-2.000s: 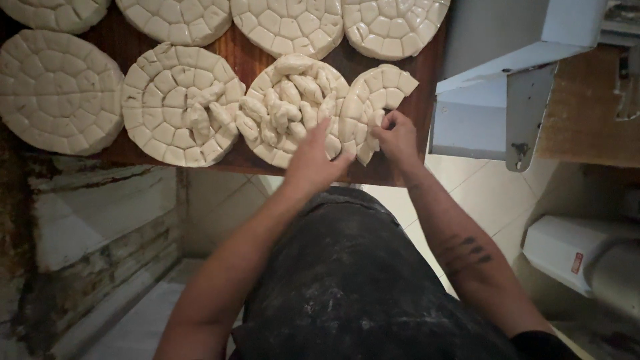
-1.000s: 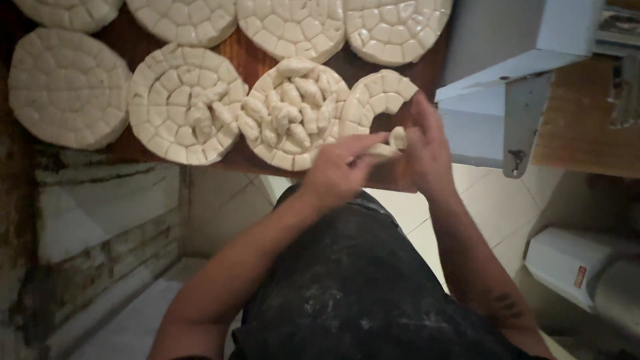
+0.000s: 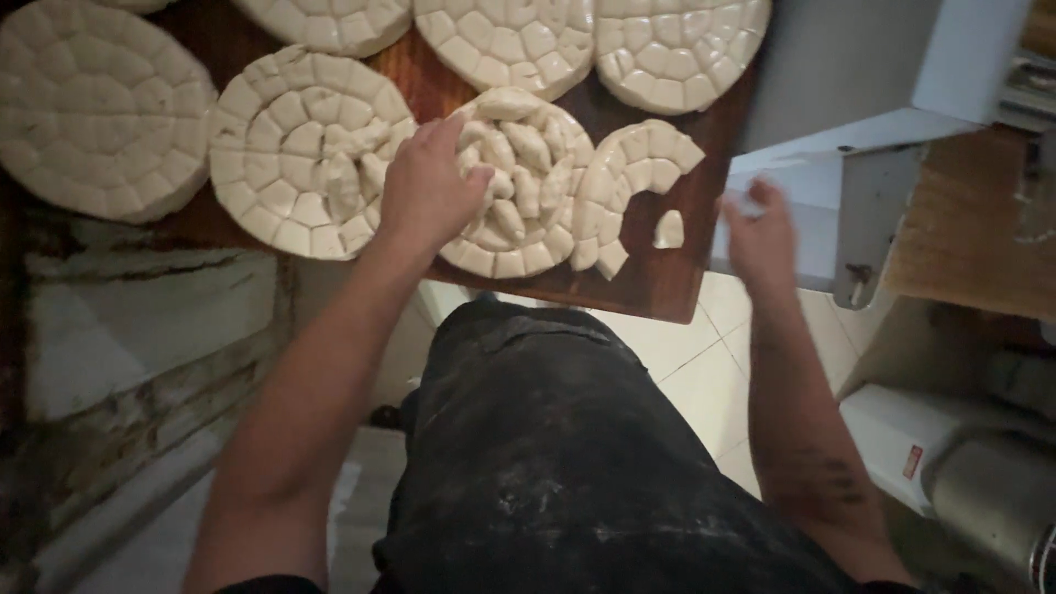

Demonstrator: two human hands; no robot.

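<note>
My left hand [image 3: 431, 186] rests over the left edge of a dough disc [image 3: 511, 262] heaped with rolled dough pieces [image 3: 525, 147]; whether its fingers grip a piece cannot be told. Off the table's right edge, my right hand [image 3: 761, 231] is raised and blurred, its finger state unclear. Between the right hand and the heaped disc lies a broken ring of divided dough [image 3: 606, 190], with one loose dough piece [image 3: 669, 230] on the wood beside it. Left of my left hand, another scored dough disc [image 3: 280, 177] carries a few rolled pieces [image 3: 345, 183].
More scored dough discs [image 3: 103, 111] stand along the left and back of the dark wooden table [image 3: 660, 289]. A grey metal machine [image 3: 833, 74] adjoins its right side. Below right are a white appliance [image 3: 891, 445] and floor tiles [image 3: 701, 404].
My left hand has moved left from the broken ring onto the heaped disc. The right hand has moved right, off the table. The ring has fewer pieces than two seconds ago, and one lies loose.
</note>
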